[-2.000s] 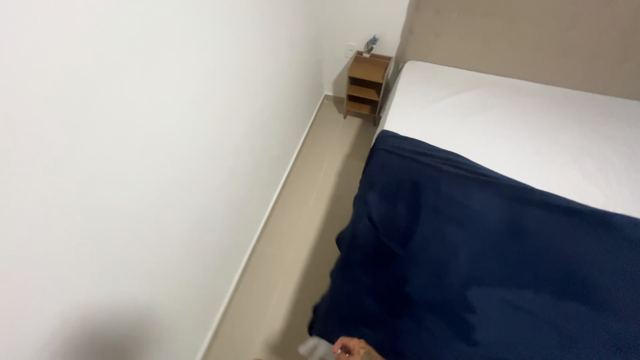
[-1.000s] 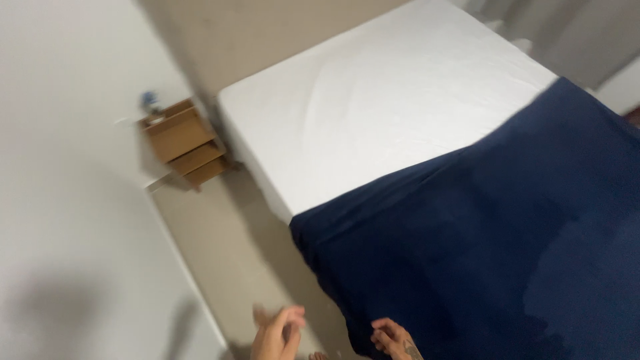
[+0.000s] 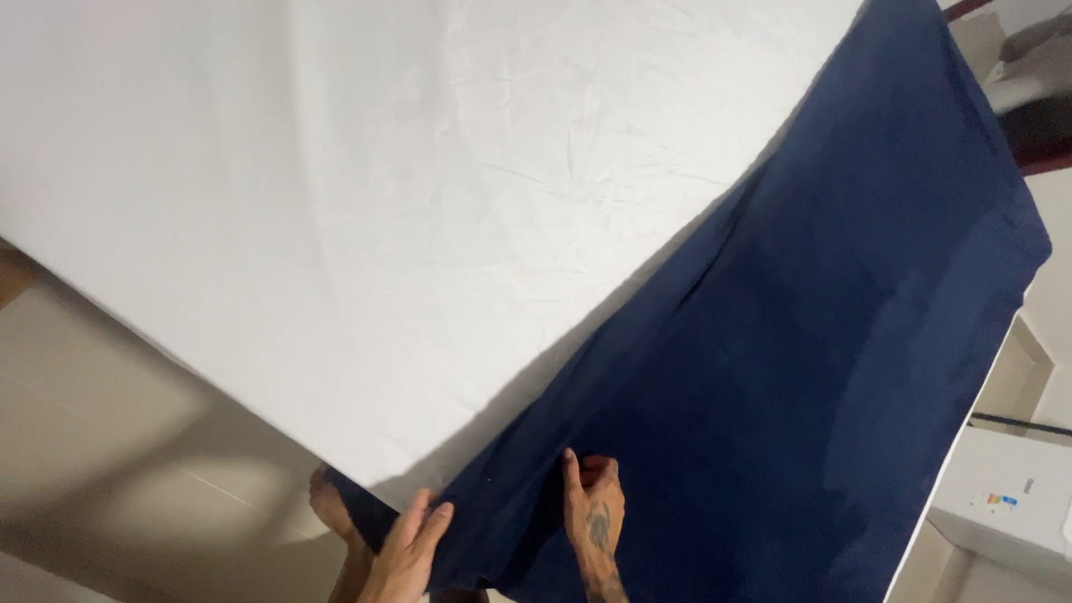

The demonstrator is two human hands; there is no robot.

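A navy blue blanket (image 3: 770,352) covers the right part of the bed, its folded edge running diagonally over the white fitted sheet (image 3: 402,218). My left hand (image 3: 410,540) rests at the blanket's near left edge, by the side of the mattress; whether its fingers grip the cloth I cannot tell. My right hand (image 3: 595,502), with a tattoo near the wrist, is on the blanket to the right, thumb and fingers curled over a raised fold. Its fingertips are partly hidden, so a firm grip cannot be made out.
Tiled floor (image 3: 167,435) lies along the bed's left side, where my bare foot (image 3: 331,502) shows. A piece of brown wooden furniture (image 3: 12,272) is at the left edge. A white appliance or box (image 3: 1005,486) with a coloured label stands beyond the bed at the right.
Both hands have come onto the blanket's near edge; one second ago they were apart in front of the bed, fingers free. The view has moved closer over the bed.
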